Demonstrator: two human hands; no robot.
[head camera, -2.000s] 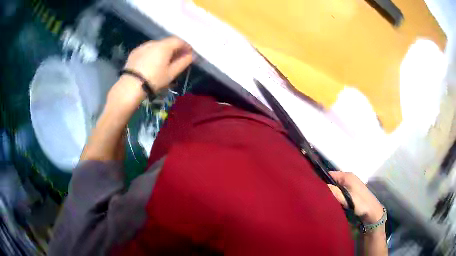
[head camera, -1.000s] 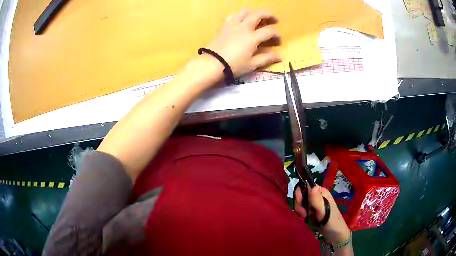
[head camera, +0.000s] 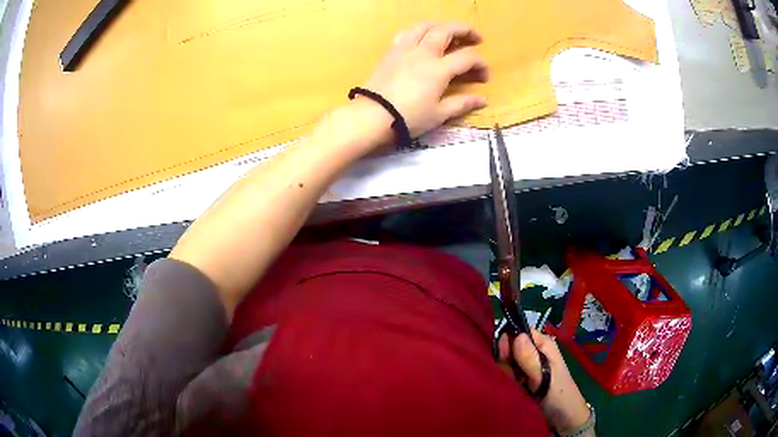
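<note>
The orange-tan paper pattern (head camera: 230, 77) lies on checked pink-and-white fabric (head camera: 589, 112) over white underlay paper (head camera: 409, 173). My left hand (head camera: 431, 81) lies on the pattern with its fingers spread, near the lower edge. My right hand (head camera: 546, 375) holds the black tailor's shears (head camera: 507, 247) by the loop handles. The blades point up over the table edge and are slightly apart, with the tips at the pattern's lower edge. Whether fabric lies between the blades is too small to tell.
A dark pattern weight (head camera: 89, 34) lies on the pattern at upper left. Small black tools (head camera: 748, 20) and buff labels (head camera: 708, 10) are at upper right. The grey table edge (head camera: 589, 175) crosses the view. A red stool or crate (head camera: 627, 320) stands on the floor by my right hand.
From two seconds ago, my left hand has moved from beside the table onto the pattern, and the view has turned. Over the last second, the shear blades have closed slightly; my left hand stays on the pattern.
</note>
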